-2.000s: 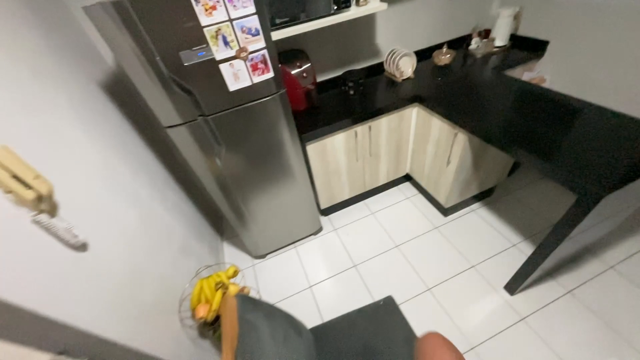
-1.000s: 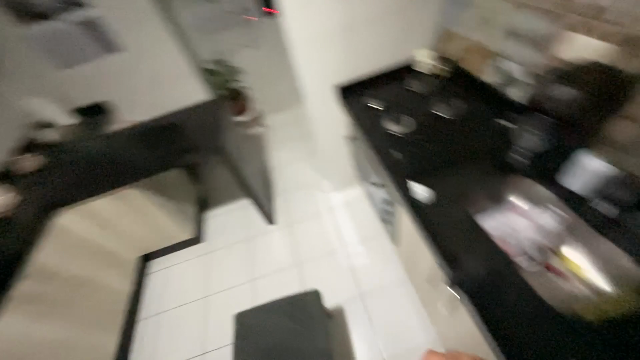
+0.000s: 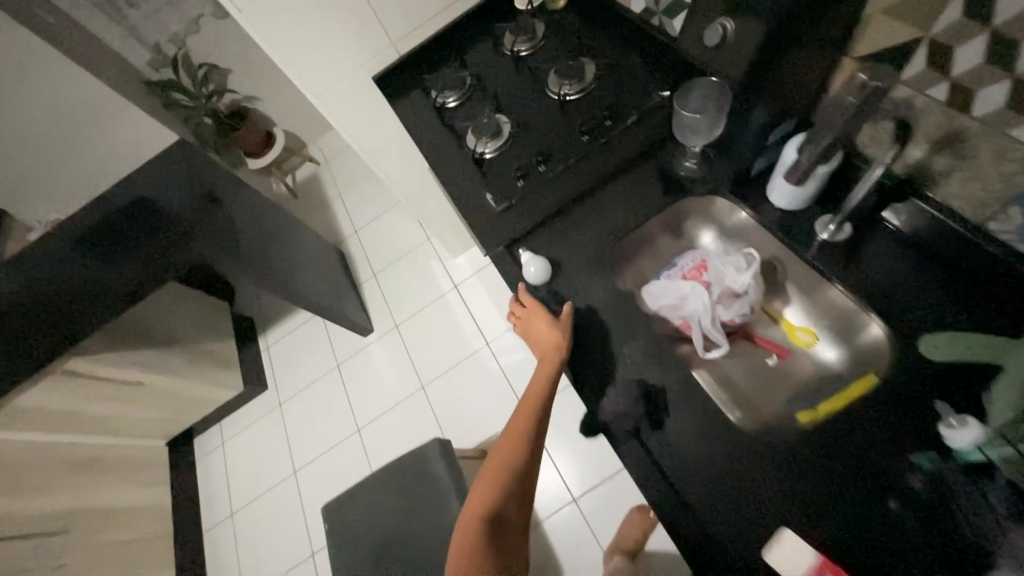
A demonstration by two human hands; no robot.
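Note:
My left hand (image 3: 540, 326) reaches over the edge of the black countertop with its fingers apart and nothing held. Just beyond its fingertips, a white light bulb (image 3: 536, 268) lies on the counter, its base pointing toward the stove. Between finger and bulb, contact cannot be made out for sure. To the right, the steel sink (image 3: 832, 312) holds a crumpled white plastic bag (image 3: 704, 292), a yellow utensil (image 3: 800, 334) and a red-handled item (image 3: 760, 344). My right hand is out of view.
A gas cooktop (image 3: 552, 132) lies beyond the bulb. A glass goblet (image 3: 701, 116), a white utensil holder (image 3: 802, 172) and a faucet (image 3: 860, 192) stand behind the sink. A dark chair seat (image 3: 396, 512) is below left, and a potted plant (image 3: 252, 138) stands farther off.
The view has swung from the fridge to the stove and sink. My left hand and forearm now reach well into view at the counter; earlier only a fingertip-like part showed at the bottom.

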